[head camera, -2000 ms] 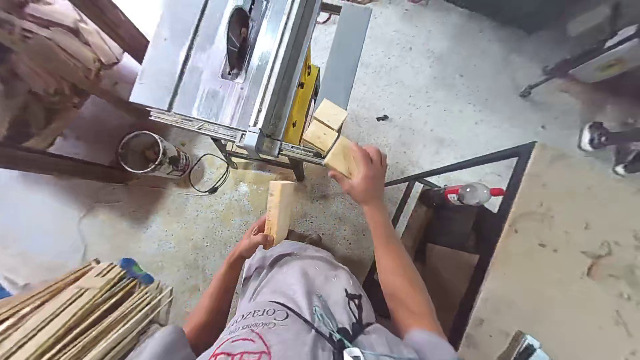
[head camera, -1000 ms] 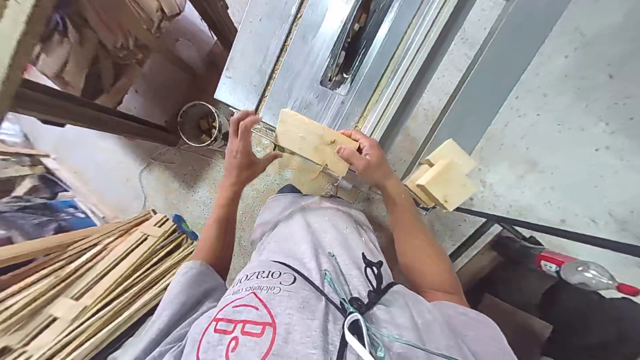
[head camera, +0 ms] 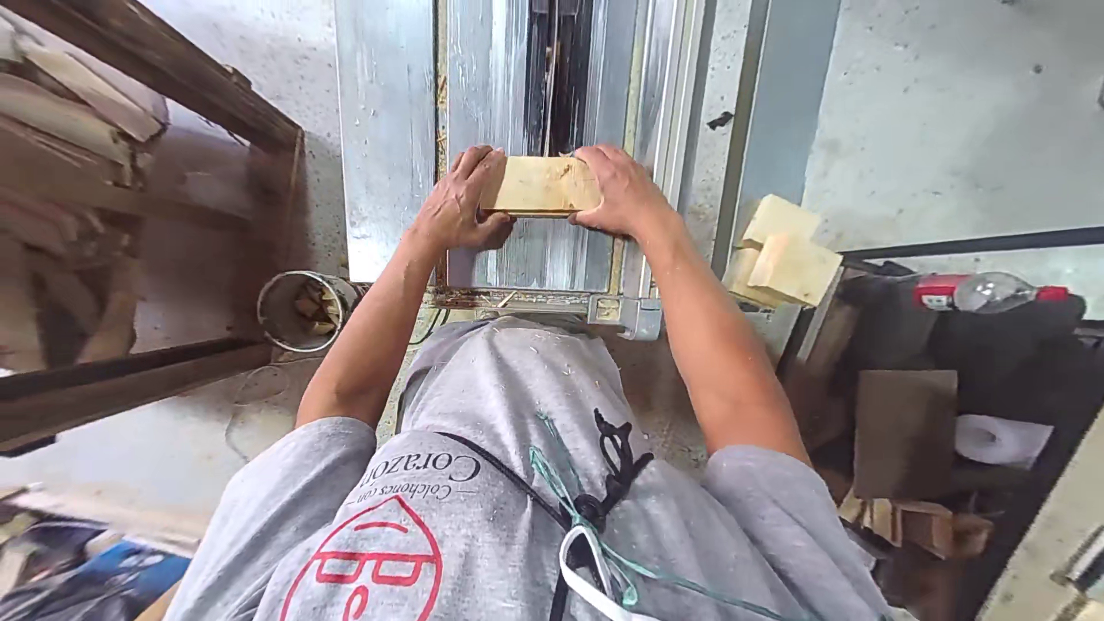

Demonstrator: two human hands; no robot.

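Observation:
A short wooden block point(head camera: 543, 184) lies crosswise between my hands, over the metal top of a table saw point(head camera: 492, 259). My left hand point(head camera: 461, 198) grips its left end, fingers on the far side and thumb on the near side. The right end is held the same way by my right hand point(head camera: 625, 191). Just beyond the block runs the dark slot of the saw top point(head camera: 565, 78); the blade itself cannot be made out. Whether the block touches the metal cannot be told.
Several wooden blocks point(head camera: 798, 267) are stacked right of the saw. A bucket with wood scraps point(head camera: 266, 323) stands at its left front corner. A plastic bottle point(head camera: 992, 292), a roll point(head camera: 992, 440) and a dark frame lie at the right. Wood pieces fill a rack point(head camera: 78, 112) at the left.
My left hand, free one second ago, has closed on the block's left end. The block has moved from the saw's front edge to over its top. The view has shifted and turned.

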